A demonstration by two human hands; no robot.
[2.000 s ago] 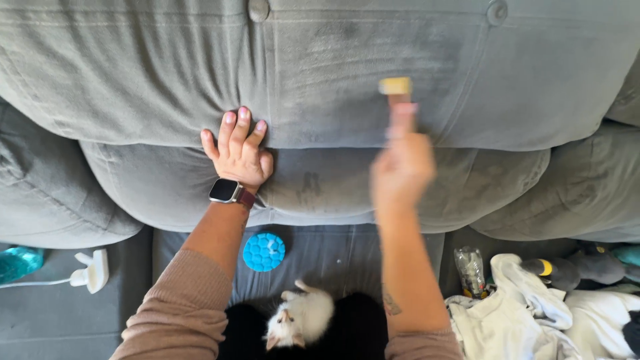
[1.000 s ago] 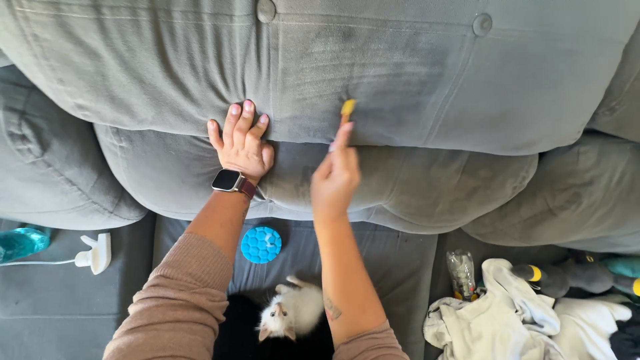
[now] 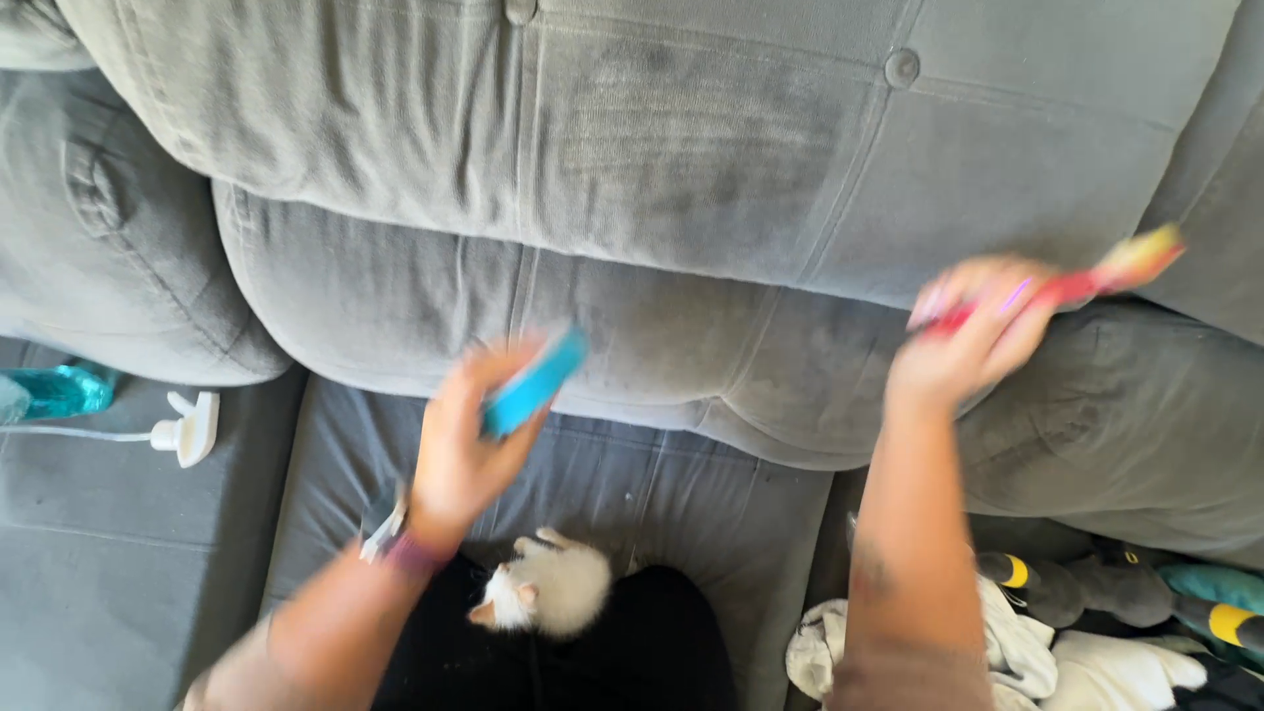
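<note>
My left hand [image 3: 474, 425] is raised over the sofa seat and holds a blue disc-shaped pad [image 3: 535, 383], seen nearly edge-on and blurred. My right hand [image 3: 978, 326], off to the right before the lower back cushion, is closed around a red-handled brush [image 3: 1076, 286] with yellowish bristles pointing right. Behind both hands rises the grey fabric sofa backrest [image 3: 691, 148], with buttons, seams and a darker, streaked patch between them. Neither hand touches the upper cushion.
A white kitten [image 3: 558, 588] lies by my black-clothed legs. On the left seat are a white spray head [image 3: 188, 430] with a tube and a teal bottle [image 3: 64, 390]. White cloths [image 3: 1096, 671] and a dark grey item with yellow bands [image 3: 1086, 588] lie at lower right.
My left hand has left the backrest and now holds the blue pad, which lay on the seat before. My right hand has moved right with the brush, away from the upper cushion.
</note>
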